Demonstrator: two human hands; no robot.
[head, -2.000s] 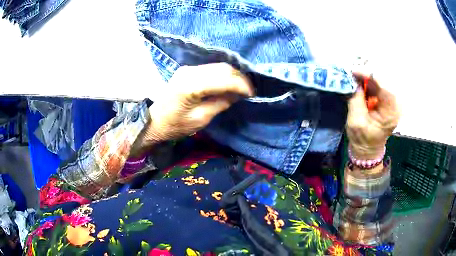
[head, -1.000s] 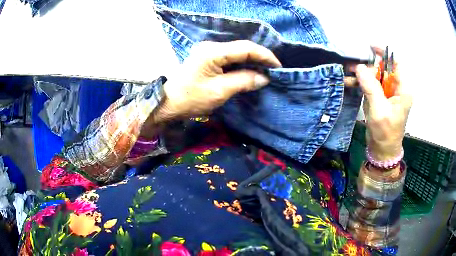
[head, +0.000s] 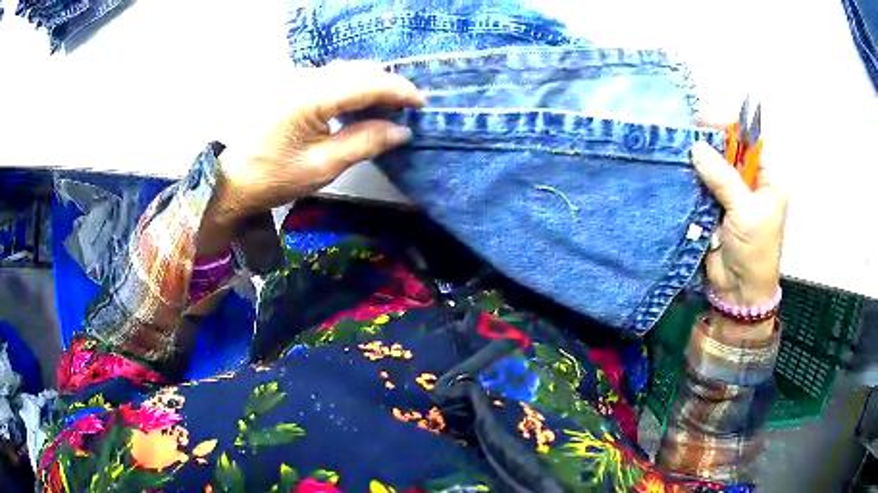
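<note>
A blue denim garment is stretched between my hands, partly on the white table and partly hanging over its front edge. A thick stitched band runs between my hands. My left hand pinches the band's left end between thumb and fingers. My right hand grips the right end, thumb on top. Orange-handled snips are also held in my right hand, with the two dark blades pointing up and apart. A fine pale thread lies on the denim below the band.
The white table has loose denim at the far left and more denim at the far right edge. Below are a blue bin with grey scraps and a green crate. A dark floral apron covers my lap.
My left hand has moved left, and the denim has been opened out flatter with the band pulled straight. My right hand still holds the garment's end and the snips.
</note>
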